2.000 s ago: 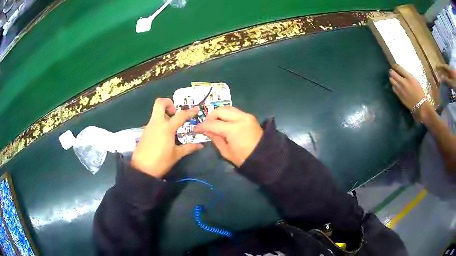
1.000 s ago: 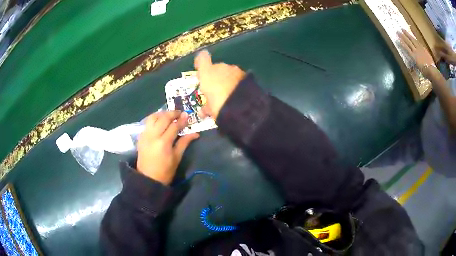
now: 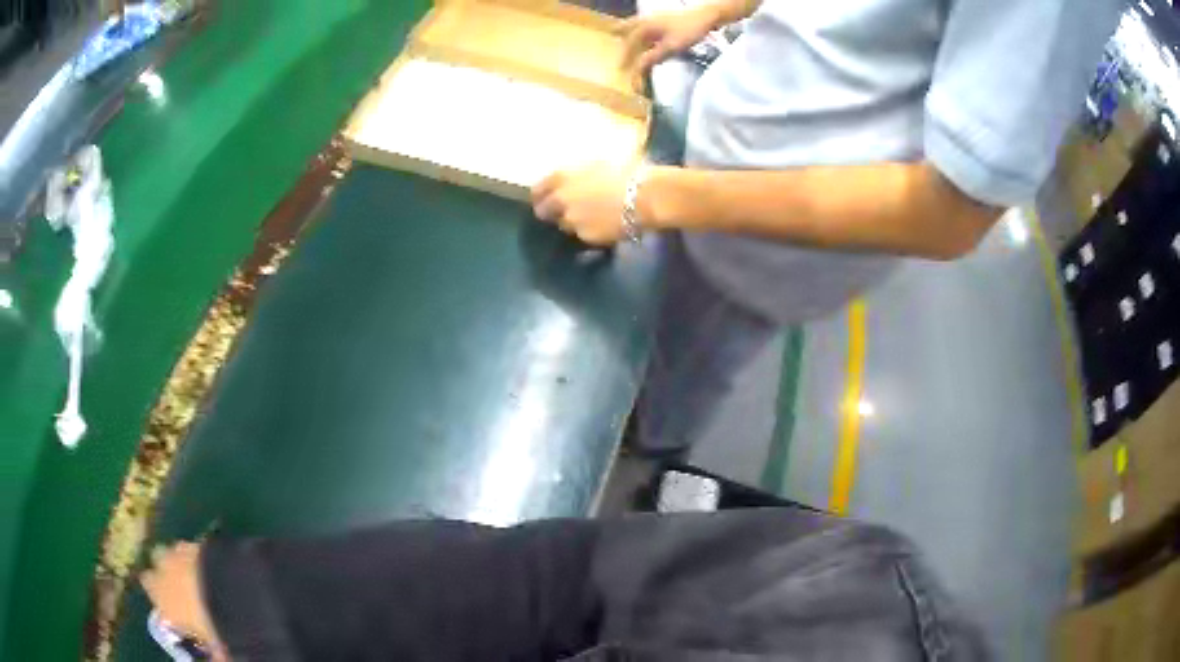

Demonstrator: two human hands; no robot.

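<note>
My right hand (image 3: 181, 595) is at the bottom left corner, cut off by the frame's edge and partly hidden by its dark sleeve. A small part of a white object, which looks like the housing (image 3: 168, 639), shows just below it. I cannot tell whether the fingers grip it. The circuit board and wires are not visible. My left hand is out of the picture.
A neighbouring person's hands (image 3: 589, 203) are at a brown-edged carton (image 3: 440, 170) with white contents, at the bench's far end. A white bagged cord (image 3: 86, 265) lies on the green conveyor, beyond the worn rail (image 3: 194, 375). The floor is right of the bench.
The view has swung to the right, so the neighbour and carton appear larger and nearer the centre. The housing is now mostly out of frame, and my left hand has left the view.
</note>
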